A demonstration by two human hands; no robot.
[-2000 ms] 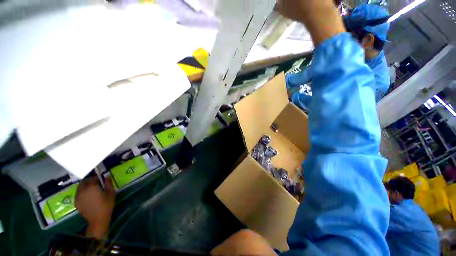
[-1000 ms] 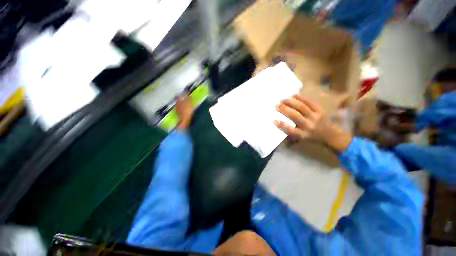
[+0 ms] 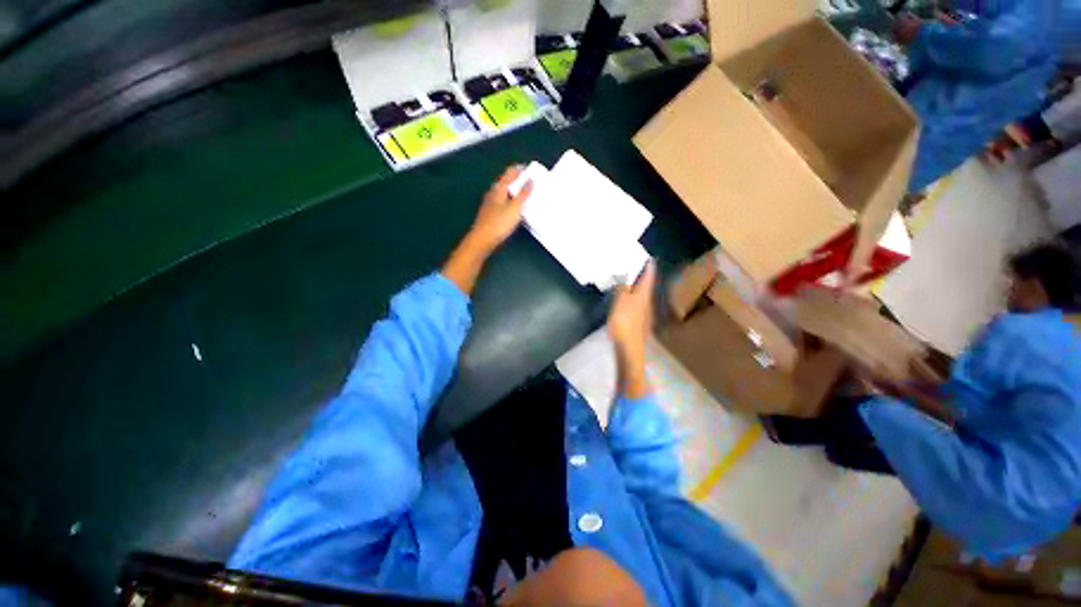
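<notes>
A white card insert [image 3: 583, 216] is held flat between my two bare hands over the front edge of the dark green bench. My left hand [image 3: 503, 211] grips its upper left corner. My right hand [image 3: 633, 311] grips its lower right end. Behind it, two open white boxes stand with lids up. The left box [image 3: 395, 71] shows a lime-green packet [image 3: 428, 136] in front of black pieces. The right box [image 3: 492, 45] shows another green packet [image 3: 510, 107].
A black post foot [image 3: 588, 71] stands right of the boxes, with further boxes behind it. A large open brown carton [image 3: 759, 178] is at the right, above another carton [image 3: 733, 356]. A person in blue [image 3: 990, 415] is at the right, another at the upper right.
The view has swung, and the boxes now sit at the top. My left hand has left the boxes and taken the insert's other end. The insert was in my right hand alone.
</notes>
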